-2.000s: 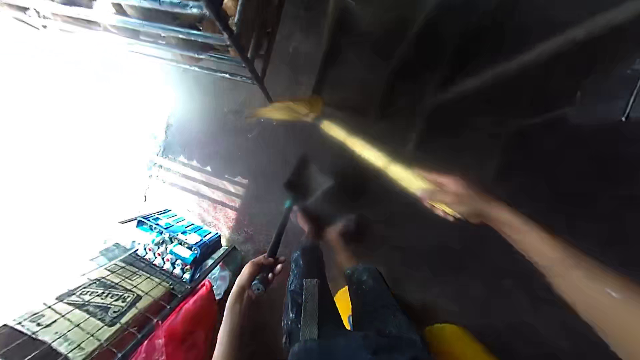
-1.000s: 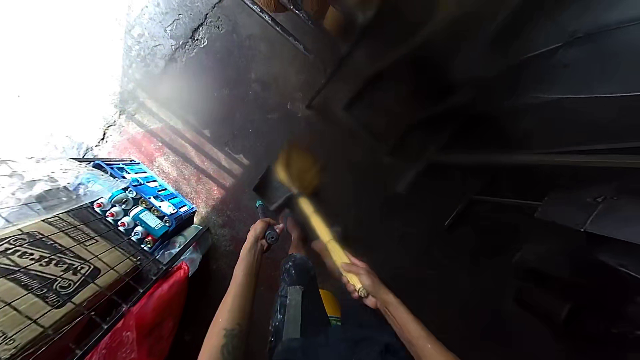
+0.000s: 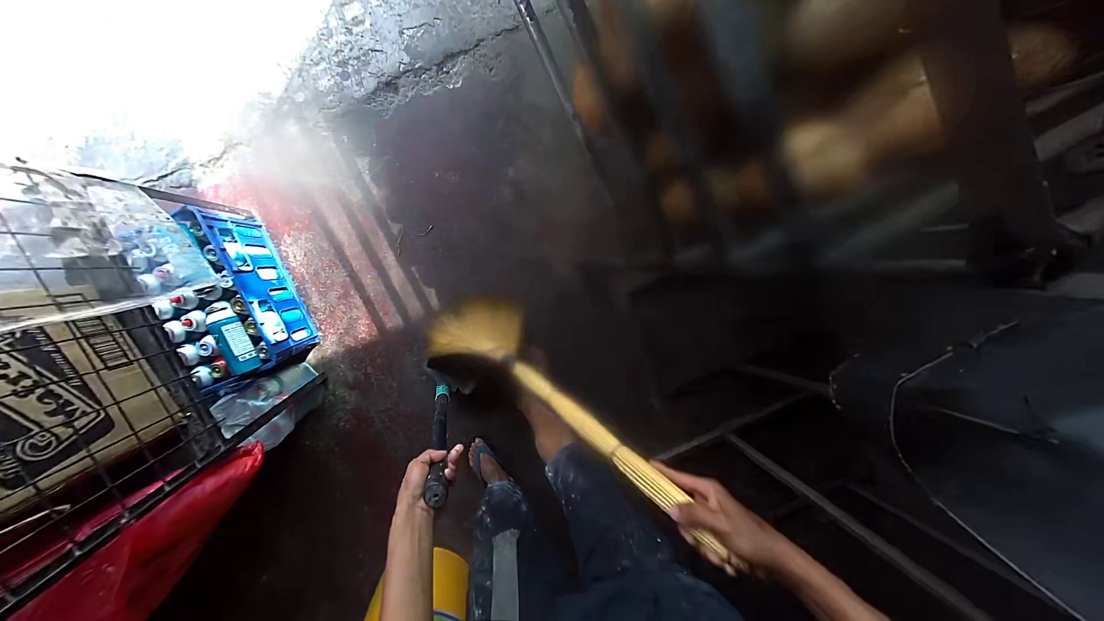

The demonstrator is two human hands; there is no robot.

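Note:
My left hand (image 3: 429, 483) grips the black handle of a dustpan (image 3: 441, 423), which has a green band near its lower joint. The dark pan itself is mostly hidden behind the bristles. In my right hand (image 3: 720, 517) is a straw hand broom (image 3: 595, 423) with a long pale-yellow handle. Its fanned bristles (image 3: 474, 326) are blurred and lie over the pan, beyond my sandalled foot (image 3: 488, 460). Whether they touch the floor I cannot tell.
On the left stands a black wire rack (image 3: 95, 457) with a cardboard box (image 3: 138, 388), a blue crate (image 3: 285, 297) of bottles and a red plastic bag (image 3: 185, 526). Metal bars (image 3: 819, 487) lie at the lower right. A yellow object (image 3: 450, 582) is beside my leg.
The broom, held far out to the right of the dustpan two seconds ago, now has its bristles over the pan. Both hands have kept their holds. The view has turned.

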